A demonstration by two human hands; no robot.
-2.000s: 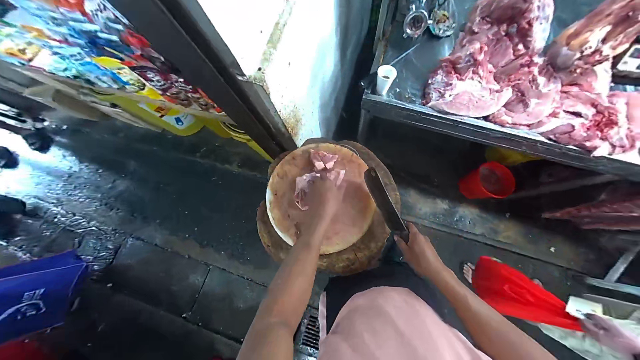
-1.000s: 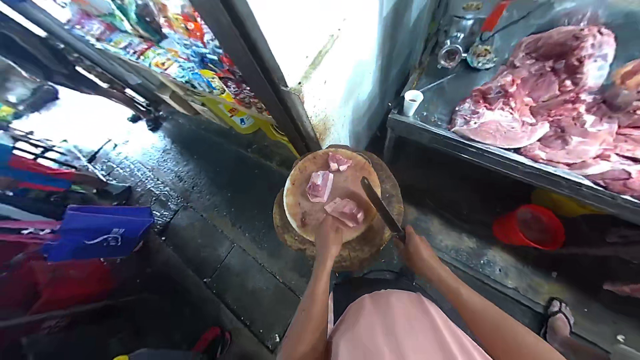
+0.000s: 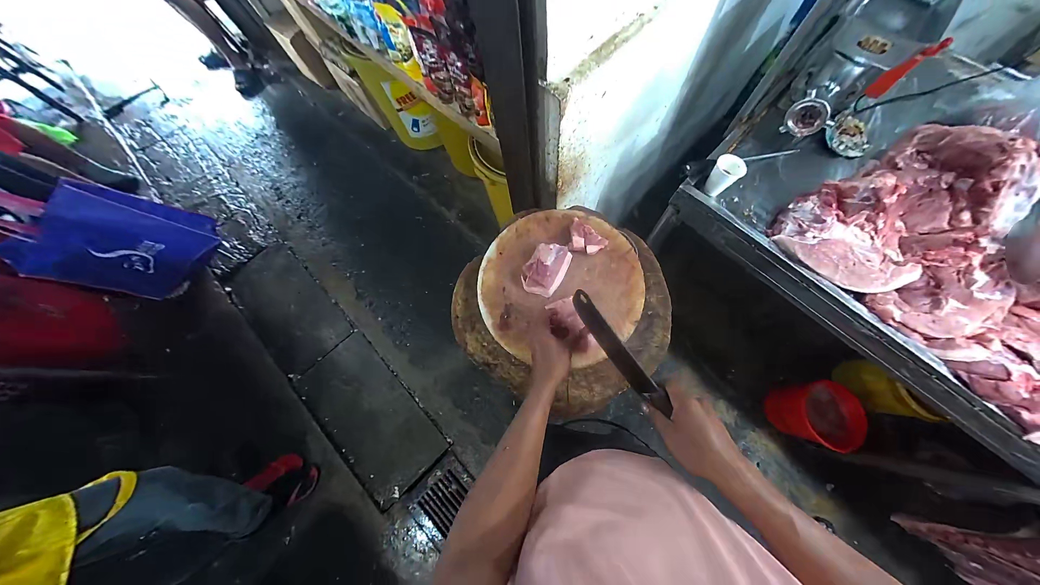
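A round chopping board lies on a thick wooden stump. My left hand grips a piece of raw meat near the board's front edge. Its fingers are partly hidden under the wrist and blurred. My right hand holds a cleaver by the handle, its dark blade seen nearly edge-on over the board's right side, beside the held meat. Farther back on the board lie a pale block of meat and a smaller cut piece.
At right a metal table bears large raw meat cuts, a white cup and a meat grinder. Below it stands a red bucket. A wall corner rises behind the stump. At lower left is a person's leg.
Two seconds ago my left hand was over the meat farther back on the board; now it is at the piece near the front edge. The cleaver stays in my right hand. The view has shifted.
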